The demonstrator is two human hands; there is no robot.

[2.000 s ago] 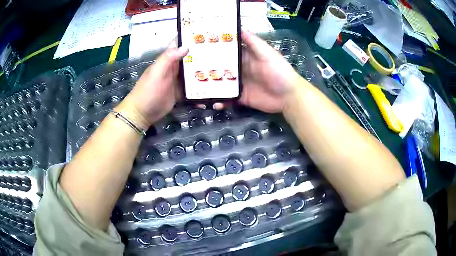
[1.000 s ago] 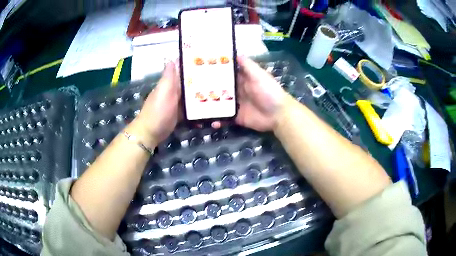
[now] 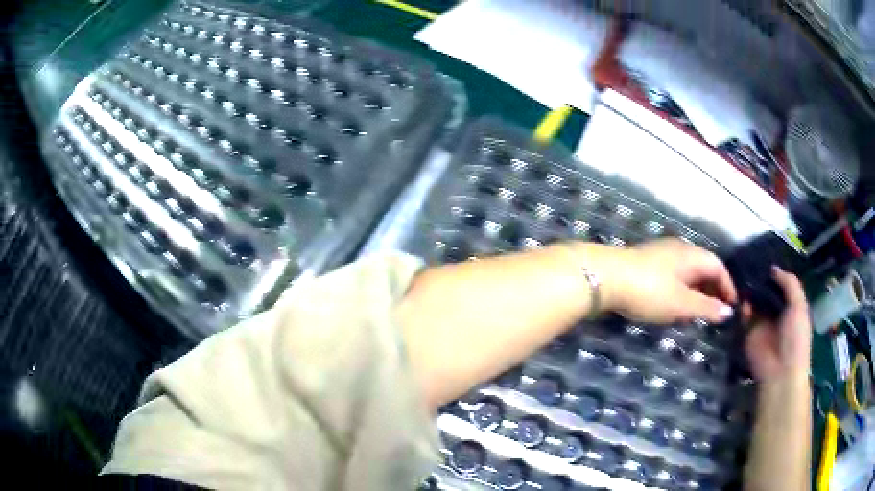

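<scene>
A large clear blister tray (image 3: 566, 216) lies in front of me, with dark round parts (image 3: 528, 429) in its pockets. My left hand (image 3: 676, 283) is over the tray's right part, with curled fingers; whether it holds anything is unclear. My right hand (image 3: 782, 331) is at the tray's right edge, fingers around a blurred dark object (image 3: 765, 264), which looks like the phone with its bright screen not showing. A second blister tray (image 3: 317, 129) lies at the left.
White paper sheets (image 3: 508, 48) and a red-edged bin (image 3: 608, 59) are behind the tray. A round grey fan (image 3: 821, 153) is at the back right. A white roll (image 3: 839, 305), a tape roll (image 3: 858, 384) and a yellow handle (image 3: 827, 451) are at the right edge. Dark ridged material is at lower left.
The view has swung left, showing more of the left tray. The bright phone screen is gone from view. My left hand has moved off the phone's side, and both hands are lower over the tray's right edge.
</scene>
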